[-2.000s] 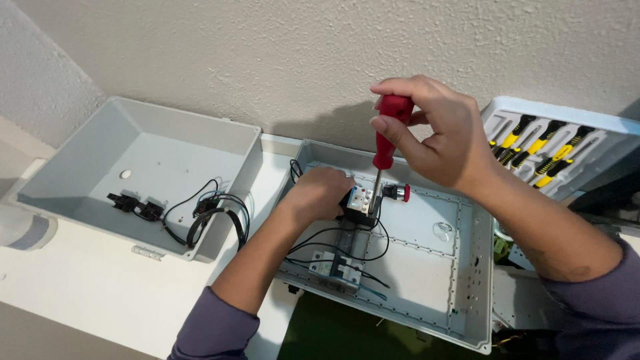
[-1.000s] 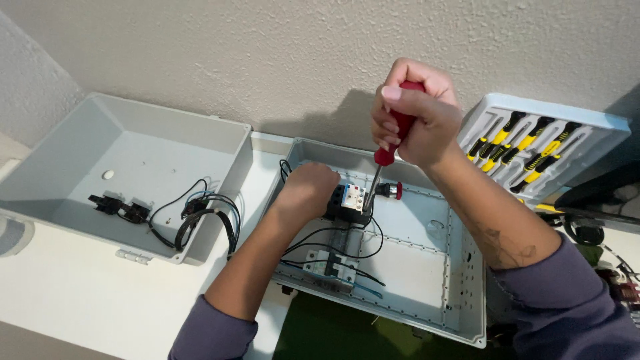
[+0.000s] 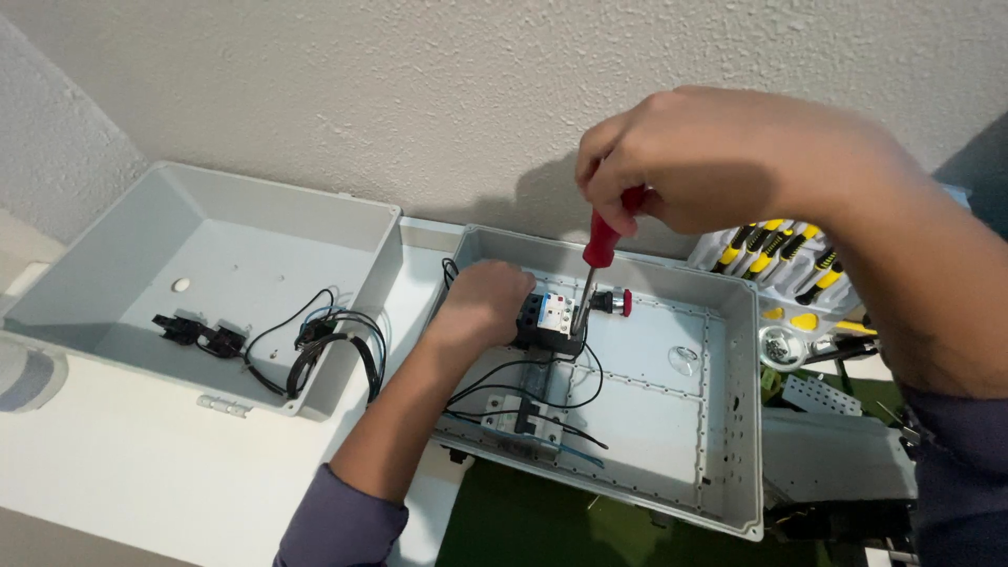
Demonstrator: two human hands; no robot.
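My right hand grips the red handle of a screwdriver. Its shaft points down to the right side of a black and white contactor or relay inside the grey plastic enclosure. On the device's left side rests my left hand, its fingertips partly hidden, holding it. Thin black wires loop from the device. Below it, white circuit breakers sit on a metal rail, with a blue wire end near them. A red-capped push button lies just right of the device.
Left, the grey enclosure lid or second box half holds black contact blocks and a wire bundle. At right are a case of yellow-black screwdrivers, a small round container of small parts and a perforated plate. A textured wall rises behind.
My right hand has turned over the screwdriver handle, its back now upward, and the screwdriver stands at a different slant. My left hand stays at the device's left side.
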